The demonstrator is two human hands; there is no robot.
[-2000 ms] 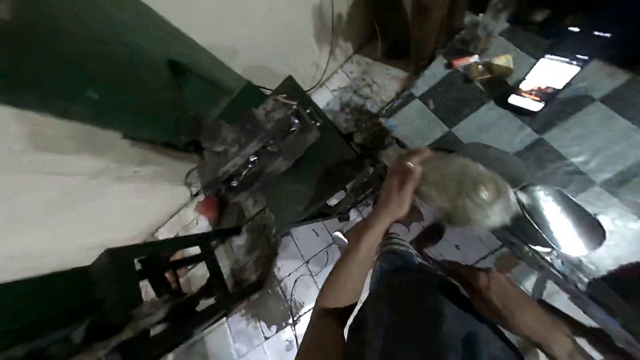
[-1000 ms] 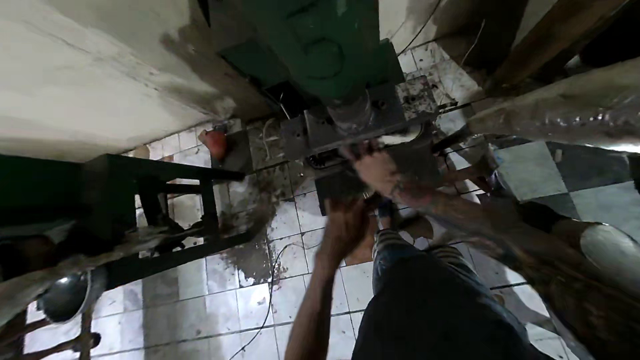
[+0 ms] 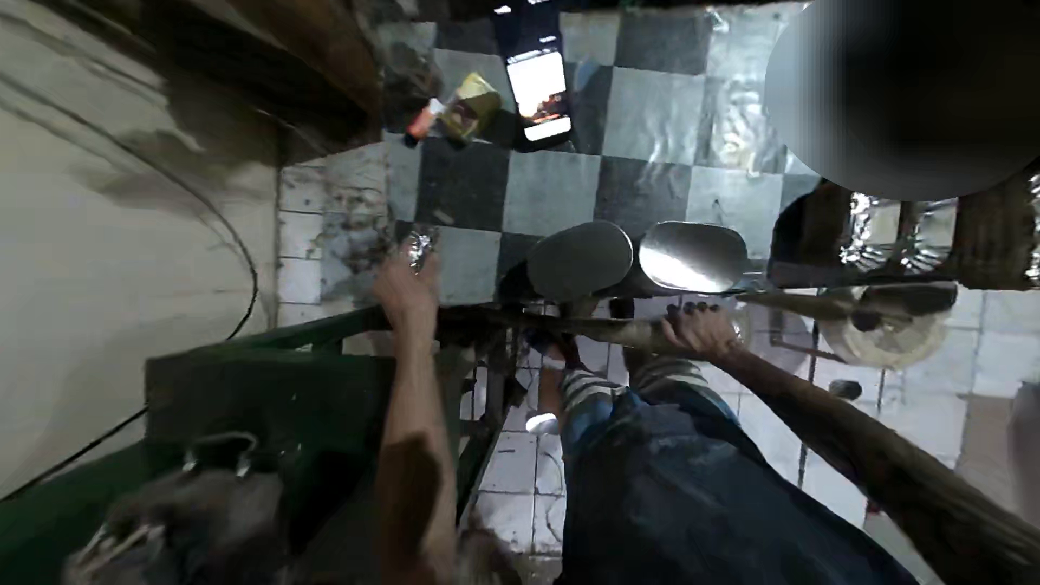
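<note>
My left hand (image 3: pixel 409 288) is at the near left corner of a checkered tabletop (image 3: pixel 552 191), its fingers at a small crumpled shiny item (image 3: pixel 419 248), perhaps foil or clear plastic; the grip is blurred. My right hand (image 3: pixel 704 329) rests with curled fingers at the wooden bar (image 3: pixel 601 328) along the table's near edge. Just beyond it, two oval metal plates (image 3: pixel 580 260) (image 3: pixel 693 257) lie side by side at that edge. A phone with a lit screen (image 3: pixel 540 95) lies farther back, beside a yellow packet (image 3: pixel 471 107) and a small orange-and-white item (image 3: pixel 422 121).
Green metal machinery (image 3: pixel 268 398) stands at the lower left, near a wall with a hanging cable (image 3: pixel 236 236). A large dark round shape blocks the upper right. Below it are shiny ribbed items (image 3: pixel 930 231) and a pale round object (image 3: pixel 886 333). White floor tiles lie below.
The view has swung from the green machine to the checkered table. Both hands, close together at the machine one second ago, are now far apart at the table's near edge.
</note>
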